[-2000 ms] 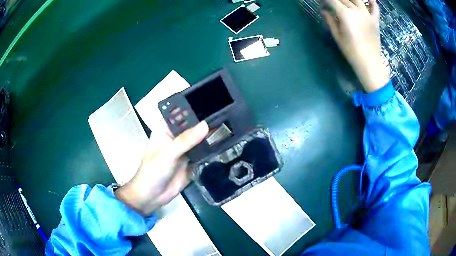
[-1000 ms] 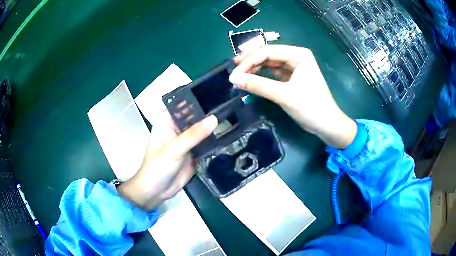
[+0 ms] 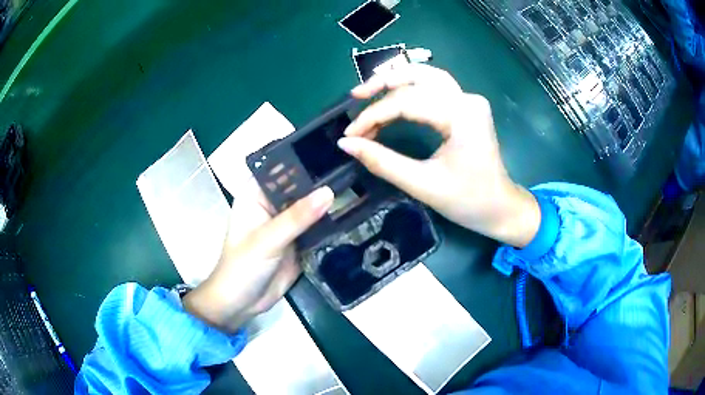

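Observation:
My left hand (image 3: 259,251) holds an opened dark device housing (image 3: 282,146) above the bench, thumb on its face near a small rectangular opening. The upper half has a black screen window and several small buttons. The lower half (image 3: 332,266) shows a hexagonal ring shape. My right hand (image 3: 456,154) is over the screen area, thumb and forefinger tips close together at the window's right part. Whether they pinch something small there cannot be seen. Pale backing sheets (image 3: 421,328) lie under and beside the housing, with another long one at the left (image 3: 182,204).
Two LCD modules lie beyond the hands, one (image 3: 369,21) whole and one (image 3: 371,62) partly covered by my right hand. A clear blister tray (image 3: 595,69) is at the upper right. A marker pen (image 3: 51,328) and stacked trays (image 3: 17,308) are at the left edge. A coiled cord (image 3: 524,308) hangs by my right sleeve.
My right hand has come from the blister tray to the housing, and its fingertips have moved further left over the screen window. My left hand still holds the housing in nearly the same place.

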